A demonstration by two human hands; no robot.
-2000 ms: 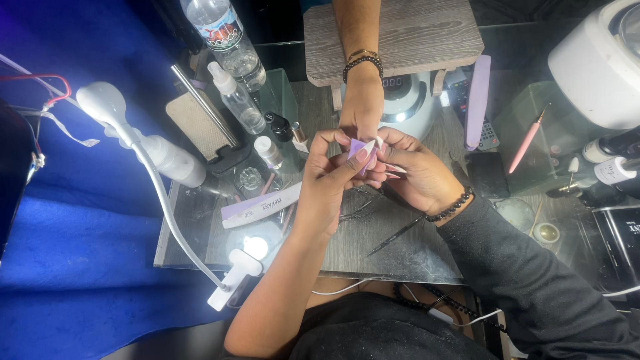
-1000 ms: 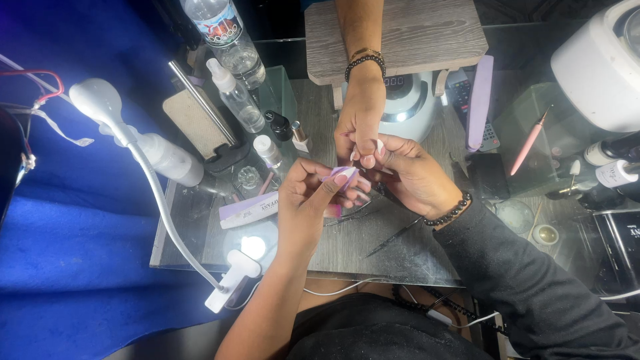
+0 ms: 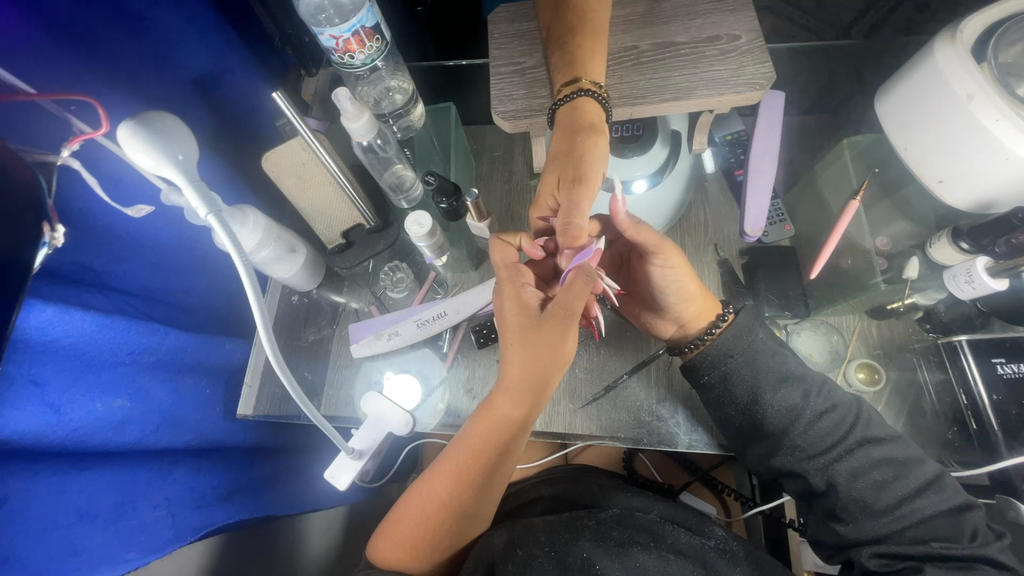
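Note:
My left hand (image 3: 538, 308) pinches a small purple nail buffer (image 3: 582, 260) against the fingertips of another person's hand (image 3: 570, 188), which reaches down from the top with a black bead bracelet. From the right, my right hand (image 3: 656, 276) cups under that hand, its thumb raised and its fingers partly hidden behind the other fingers. Long pale pointed nails show among the fingers. Beside my left wrist lie a curved nail file (image 3: 424, 324) with writing and a purple one. A thin dark tool (image 3: 624, 376) rests on the table below the hands.
A wooden armrest (image 3: 632, 60) stands over a white lamp device (image 3: 652, 172). Bottles, including a spray bottle (image 3: 380, 152), stand at left near a clip-on lamp (image 3: 368, 440). At right are a purple file (image 3: 762, 164), a remote control (image 3: 776, 216), a pink pen-like tool (image 3: 838, 228) and a white machine (image 3: 952, 104).
My left hand and the buffer have moved in against the other person's fingers. My right hand's thumb, earlier pinching at that person's fingertip, is now raised away.

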